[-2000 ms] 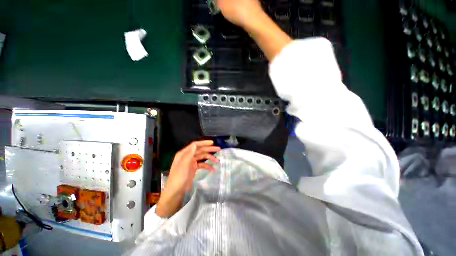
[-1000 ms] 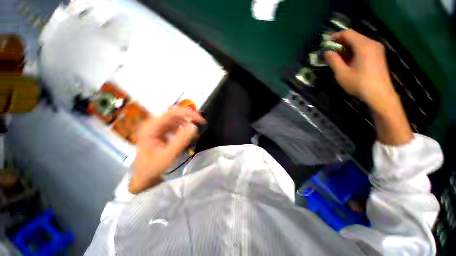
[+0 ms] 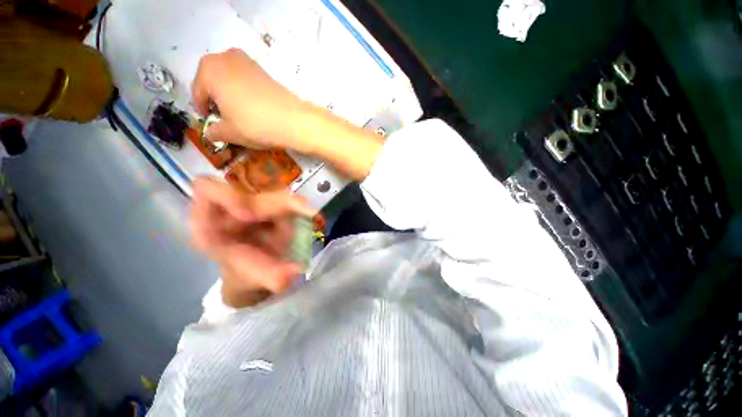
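Observation:
My right hand reaches over the machine, its fingertips closed on a pale watch housing at the orange-brown fixture nest; the fingers partly cover the housing. A second orange-brown block sits beside it. My left hand is blurred, in front of the machine's near edge, with a pale green housing at its fingertips. The black blister tray on the right holds several pale housings along its left side.
The white machine lies at upper left, with a brown object beyond it. A liner sheet with dark rings lies along the tray's near edge. White scrap lies on the green mat. A blue stool stands lower left.
The view has turned further towards the machine. My right hand has moved from the tray to the fixture nest. My left hand now shows a pale green housing at its fingertips.

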